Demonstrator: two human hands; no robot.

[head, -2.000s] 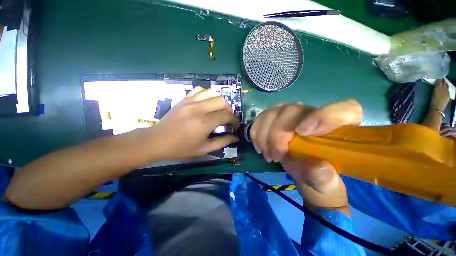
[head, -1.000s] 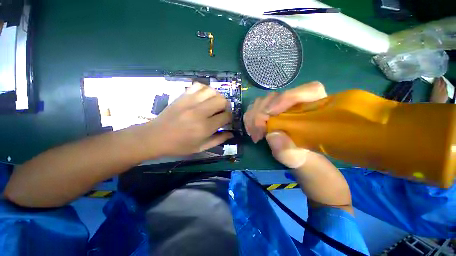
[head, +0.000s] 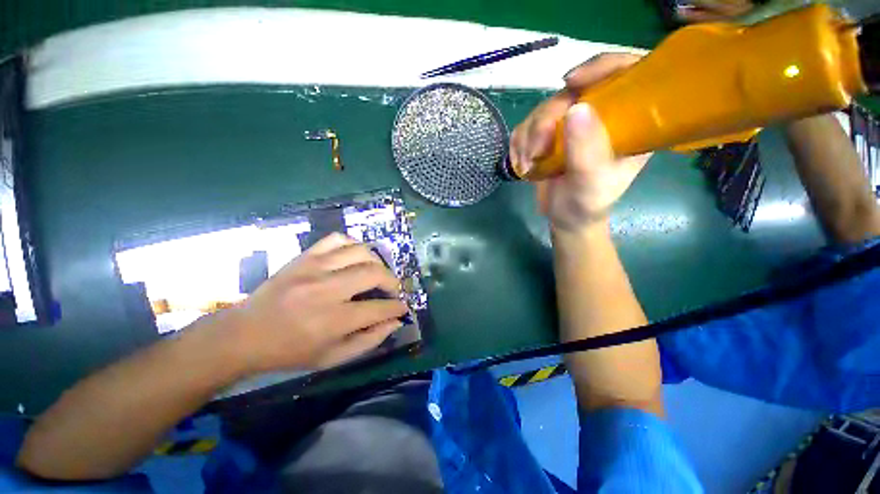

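Observation:
The open tablet (head: 193, 282) lies in front of me, its white inside up, with the main board (head: 391, 230) at its right end. My left hand (head: 333, 301) rests on the tablet beside the board, fingers bent; whether they hold anything small is hidden. My right hand (head: 584, 145) grips the orange electric screwdriver (head: 695, 82). Its black tip is at the right rim of the round screw tray (head: 439, 159), which has a dotted face and many small bright specks in its upper part. Any screw on the tip is too small to tell.
A small flex with connector (head: 334, 148) lies left of the tray. Dark tweezers (head: 492, 58) lie on the white strip (head: 193, 50). Black strip parts (head: 735, 183) lie at right, near another person's arm (head: 832, 174). A black cord (head: 618, 339) crosses low. Another display edge (head: 19, 246) is at far left.
My right hand and the screwdriver have moved from the tablet's right end up to the tray. My left hand stays on the tablet. The whole view has shifted and tilted.

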